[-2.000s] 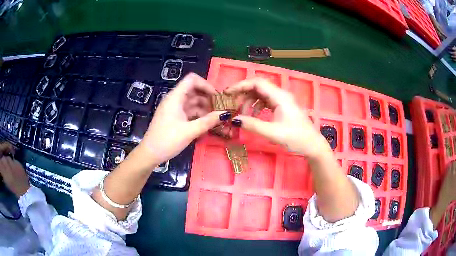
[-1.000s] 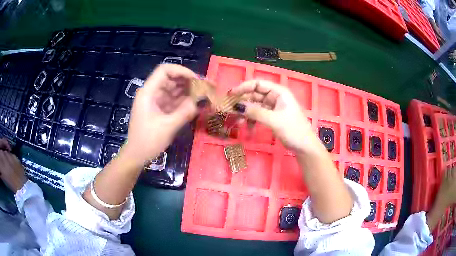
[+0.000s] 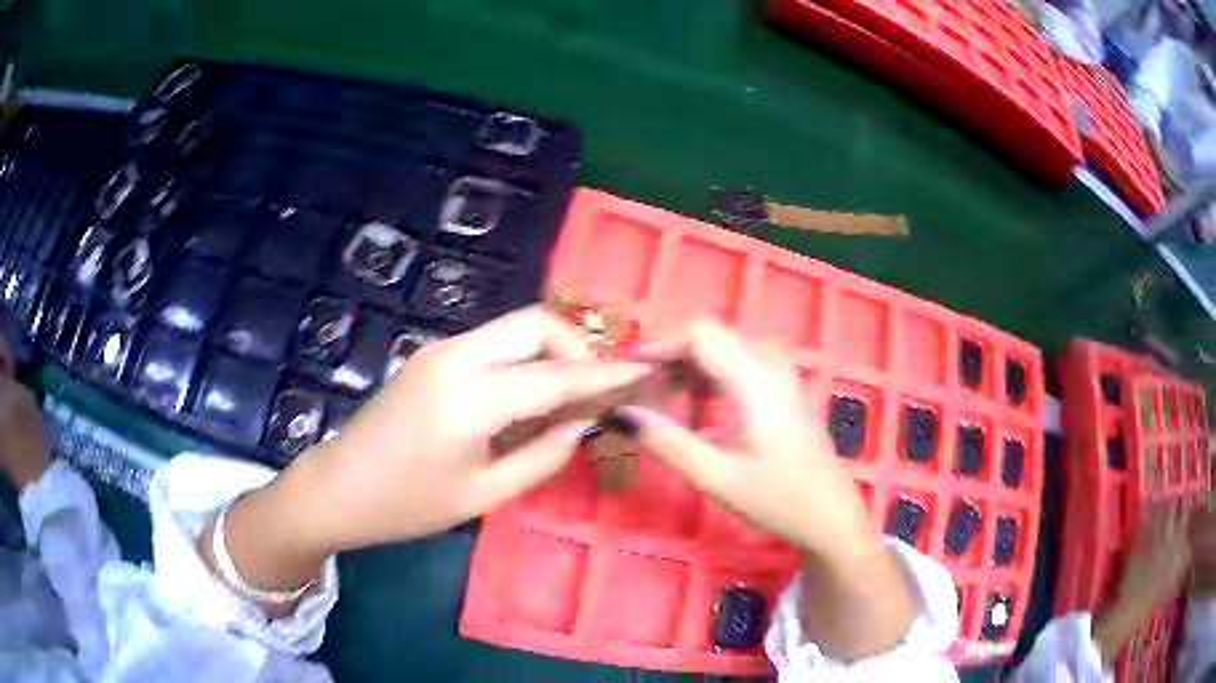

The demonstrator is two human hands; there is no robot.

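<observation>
My left hand (image 3: 447, 420) and my right hand (image 3: 767, 447) meet over the left part of the red tray (image 3: 534, 634), fingertips close together. Both are blurred, and whether anything is pinched between them cannot be told. A gold metal strap piece (image 3: 616, 463) shows below the fingertips. More gold pieces (image 3: 595, 323) show blurred just above my left fingers. Black watch bodies (image 3: 920, 434) sit in the tray's right pockets, and one watch body (image 3: 738, 616) lies in the front row.
A black tray (image 3: 254, 327) with silver-outlined watch parts is at left. A finished watch with gold strap (image 3: 834, 220) lies on the green bench (image 3: 640, 80) behind the red tray. More red trays (image 3: 934, 87) stand at far right. Other people's hands and sleeves show at both edges.
The camera view has shifted. My hands have moved lower over the tray, my left fingers now reaching across toward my right; the gold piece held between them earlier is no longer clearly seen.
</observation>
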